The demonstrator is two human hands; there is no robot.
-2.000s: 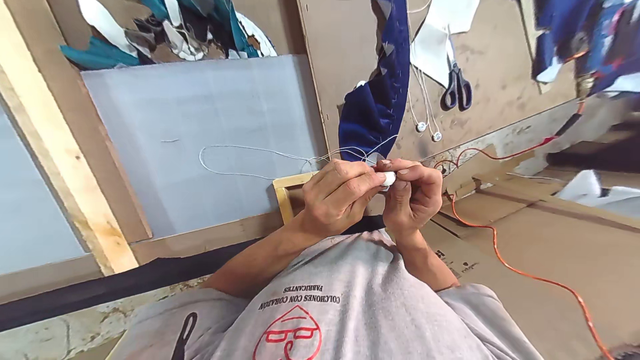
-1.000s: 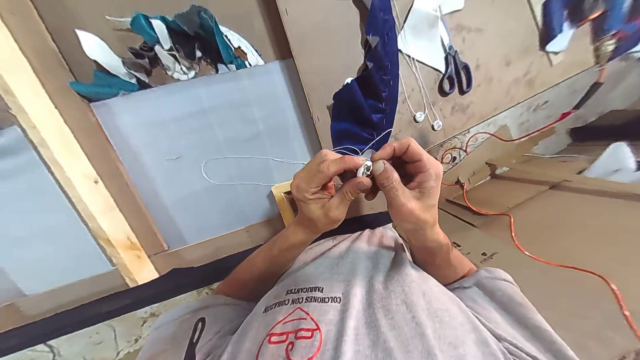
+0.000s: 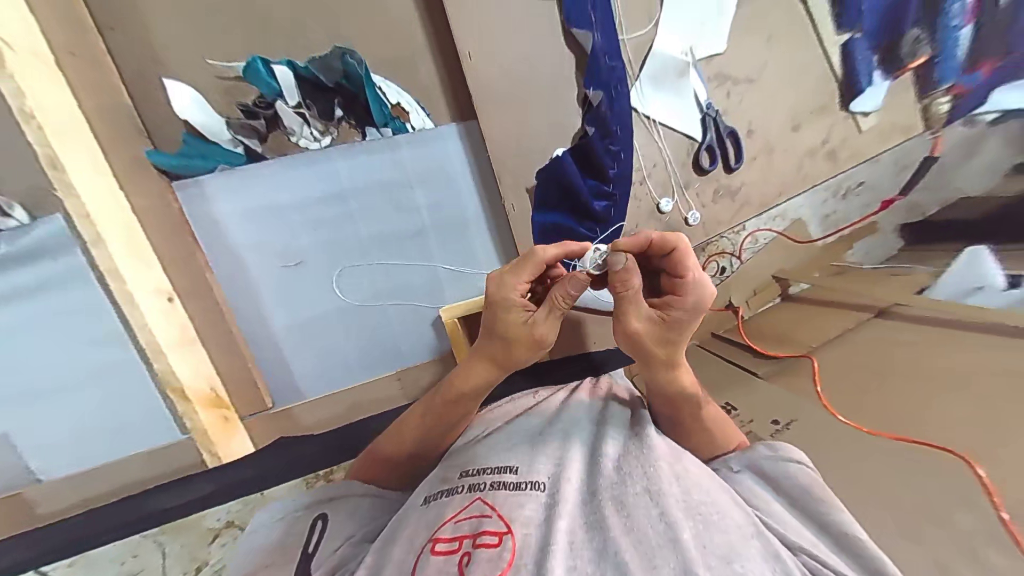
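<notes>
My left hand point(image 3: 532, 308) pinches a small round white button-like piece point(image 3: 594, 258) between thumb and fingertips. My right hand point(image 3: 660, 292) meets it from the other side, thumb and forefinger at its edge and on thin cord. A long loop of white cord point(image 3: 384, 265) runs out to the left from my hands. Behind them lies a strip of dark blue fabric point(image 3: 588, 176) with white stitches along it. Two similar round pieces on cords, one of them a white button point(image 3: 665, 206), rest to its right. The back of the held piece shows metal.
Scissors with dark handles point(image 3: 718, 144) lie beyond on white material point(image 3: 680, 72). Teal, white and dark fabric scraps point(image 3: 320, 104) sit at the upper left above a grey panel point(image 3: 344, 216). An orange cable point(image 3: 848, 424) crosses flat cardboard point(image 3: 920, 376) at the right. A wooden beam point(image 3: 120, 240) stands left.
The white piece has been turned between my fingers; two seconds ago its plain white side showed, now its metal back does. Both hands stay close together on it.
</notes>
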